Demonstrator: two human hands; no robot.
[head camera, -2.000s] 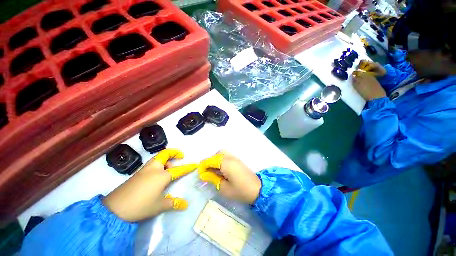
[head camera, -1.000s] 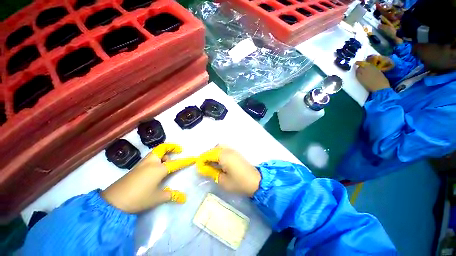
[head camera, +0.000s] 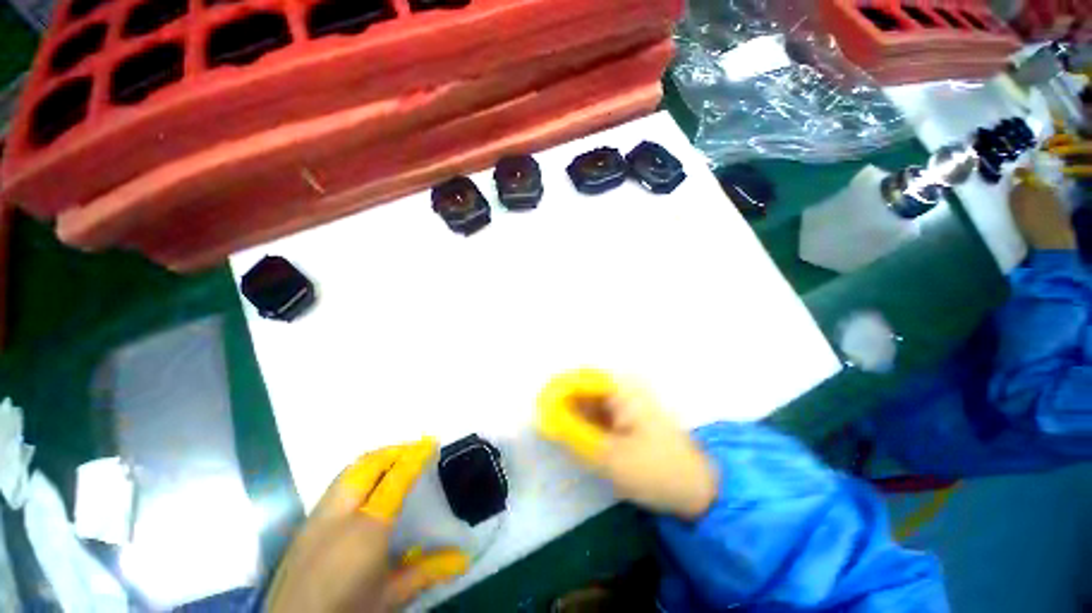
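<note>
A black octagonal watch-shaped housing (head camera: 474, 480) lies glossy face up near the mat's front edge, over a faint clear sheet. My left hand (head camera: 365, 527), with yellow finger cots, is just left of it; thumb and fingers are apart, and any contact is unclear. My right hand (head camera: 641, 449) is blurred to the right of the housing, clear of it, fingers curled; whether it holds anything cannot be seen. Several more housings (head camera: 519, 182) lie along the white mat's (head camera: 479, 323) back edge, and one (head camera: 278, 287) at its left corner.
Red foam trays (head camera: 395, 108) stand stacked behind the mat. A clear bag (head camera: 778, 102), white bottle (head camera: 856, 225) and white pad (head camera: 867, 341) are to the right. A translucent sleeve (head camera: 174, 419) and white wipes (head camera: 104, 501) lie left. Another person's blue sleeve (head camera: 1042, 359) is far right.
The view has shifted left. My hands have moved apart, with the right hand blurred. A housing now shows between them, and the cream rectangle is no longer visible.
</note>
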